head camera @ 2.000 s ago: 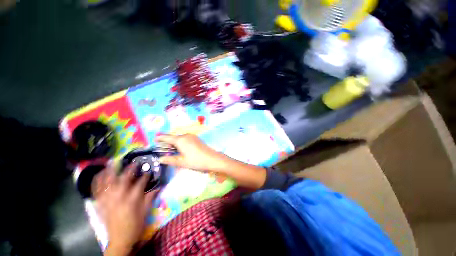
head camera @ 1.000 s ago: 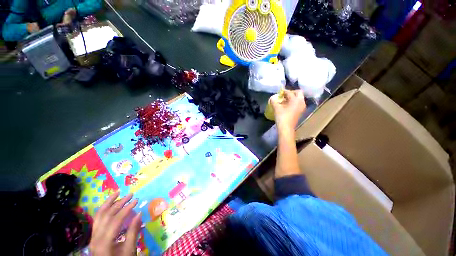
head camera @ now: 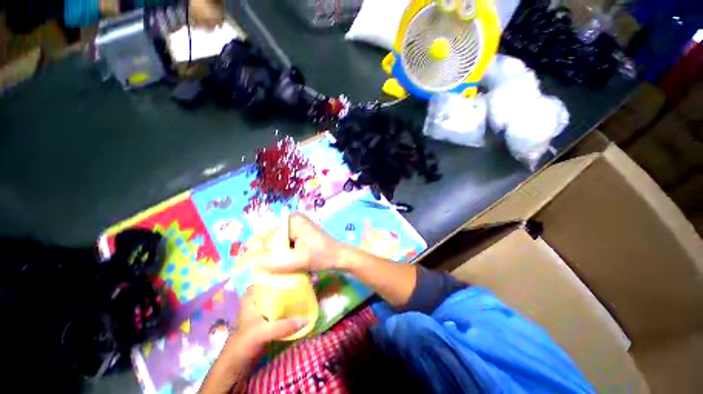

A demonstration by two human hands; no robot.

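Observation:
A soft pale yellow squeeze bottle (head camera: 285, 298) is held over the near middle of the printed picture board (head camera: 202, 202), its narrow nozzle pointing up and away. My left hand (head camera: 254, 338) grips the bottle's lower end. My right hand (head camera: 308, 245) is closed around its upper end by the nozzle; whether it turns the cap cannot be told. Black plastic housings (head camera: 135, 304) lie in a dark group at the board's left edge. A red bunch of wired components (head camera: 281, 171) lies on the board's top part.
A heap of small black parts (head camera: 385, 150) lies beyond the board. White plastic bags (head camera: 528, 115) and a yellow and blue fan (head camera: 443, 50) stand behind. An open carton (head camera: 532, 285) is at my right. A grey-topped tin (head camera: 131, 52) stands at the back left.
My right hand has brought the yellow bottle from beside the bags back over the board. My left hand has moved from the board's left side onto the bottle.

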